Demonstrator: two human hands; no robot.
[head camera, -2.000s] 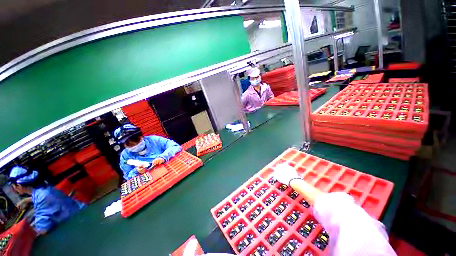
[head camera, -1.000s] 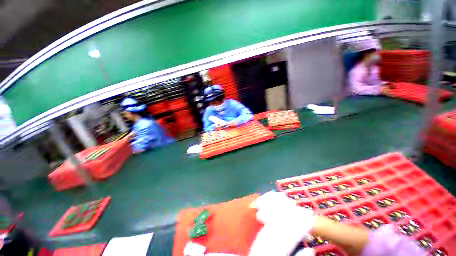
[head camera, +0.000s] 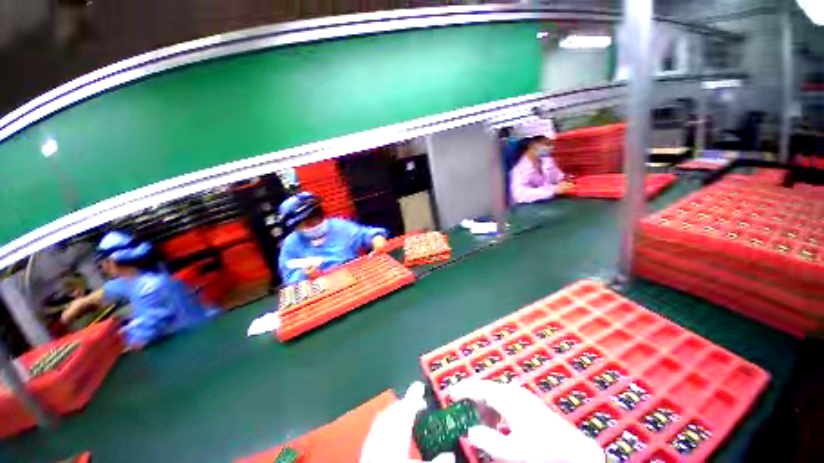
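Note:
A green circuit board (head camera: 444, 429) is held between my two white-gloved hands at the lower middle. My left hand (head camera: 397, 430) holds its left edge. My right hand (head camera: 519, 423) holds its right side, and its fingers hide part of the board. The red compartment tray (head camera: 623, 330) lies right of and behind my hands, its left and front pockets filled with boards, its far right ones bare. A flat orange-red sheet (head camera: 343, 432) lies left of my hands, with a small green board piece (head camera: 287, 455) on it, cut by the lower edge.
Filled red trays are stacked (head camera: 732, 244) at the far right, beyond a metal post (head camera: 635, 145). Across the green bench (head camera: 226, 380), two people in blue (head camera: 330, 244) and one in pink (head camera: 535, 177) sit at red trays. A metal frame with a green panel (head camera: 298, 99) runs above.
My view has swung left, then partly back right. My right hand has left the compartment tray and come over the flat sheet's right side. Both hands now hold a green board.

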